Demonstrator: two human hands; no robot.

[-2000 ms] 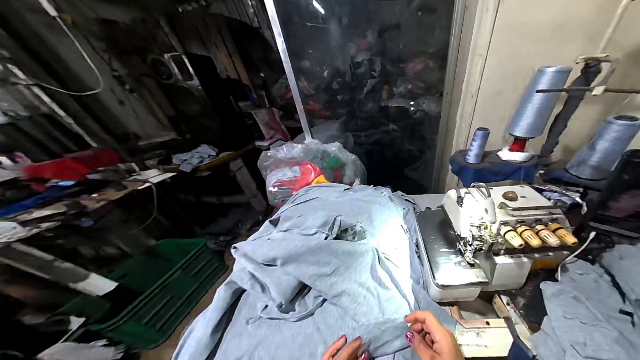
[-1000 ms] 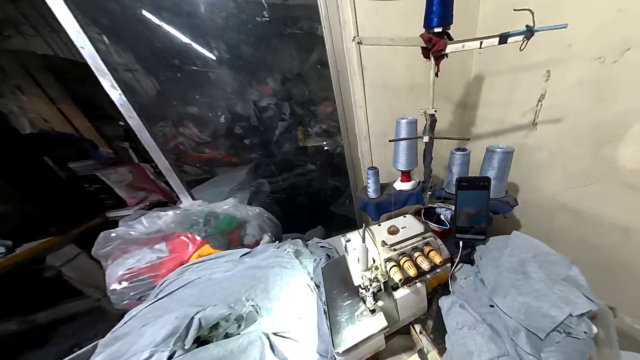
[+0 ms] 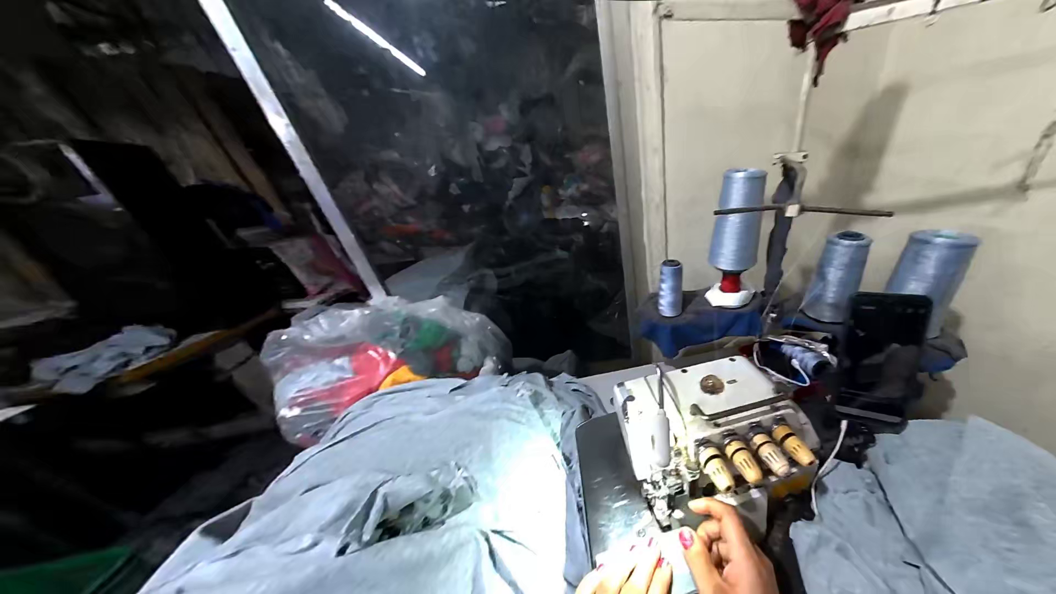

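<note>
My left hand (image 3: 627,571) rests with its fingertips on a piece of light grey-blue fabric (image 3: 675,563) at the front of an overlock sewing machine (image 3: 701,392). Close beside it on the right, my right hand (image 3: 726,549) has its thumb on the same fabric, and its index finger reaches up near the presser foot (image 3: 662,495). The machine has several yellowish tension dials (image 3: 742,458) and a metal bed plate (image 3: 609,474). A large heap of grey-blue fabric (image 3: 429,462) lies left of the plate, brightly lit near the machine.
Blue thread cones (image 3: 738,219) stand on a rack behind the machine, with a phone (image 3: 884,355) at their right. More grey-blue fabric (image 3: 973,487) is piled on the right. A clear plastic bag (image 3: 375,355) of coloured cloth sits behind the heap. A green crate (image 3: 70,575) is at lower left.
My hands were on the fabric heap two seconds ago and out of view one second ago; now they are at the machine's front with a fabric piece. The view has swung right, then partly back.
</note>
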